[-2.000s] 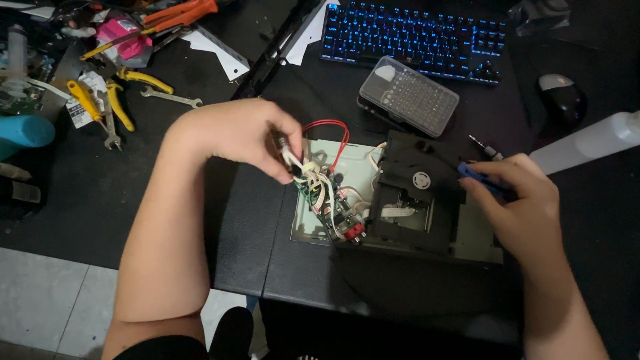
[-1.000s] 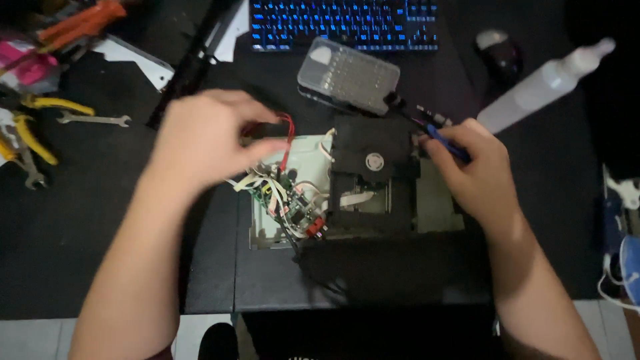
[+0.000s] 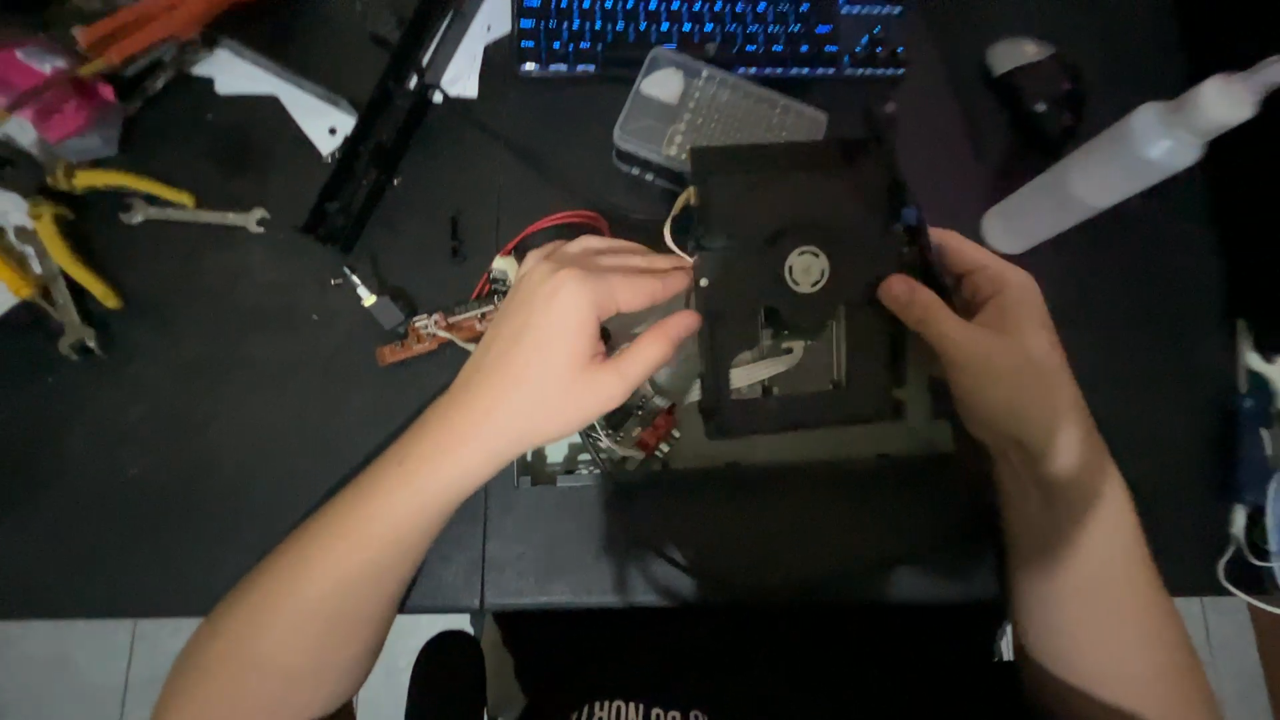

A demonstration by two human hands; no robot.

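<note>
A black disc-drive unit (image 3: 750,360) with a round hub is lifted and tilted above a metal chassis (image 3: 820,448). My right hand (image 3: 985,330) grips its right side, thumb on the top face; a blue-handled tool (image 3: 910,225) shows at those fingers, mostly hidden. At the unit's left edge, my left hand (image 3: 590,330) has its fingertips and thumb apart, touching or very near it. White ribbon cable (image 3: 765,368) shows through the unit's opening. A circuit board with red connectors (image 3: 657,432) lies under my left hand. Red wires (image 3: 545,225) and a brown circuit board (image 3: 410,347) are beyond that hand.
Behind the unit are a clear plastic case (image 3: 720,105) and a lit keyboard (image 3: 710,35). A mouse (image 3: 1035,85) and white bottle (image 3: 1130,165) stand or lie at the right. Yellow-handled pliers (image 3: 75,250), a wrench (image 3: 195,215) and a long black part (image 3: 385,130) lie left.
The black unit has been raised from its flatter position on the chassis. My right hand has moved onto its side, and my left hand has come to its left edge. The brown board now shows at the left.
</note>
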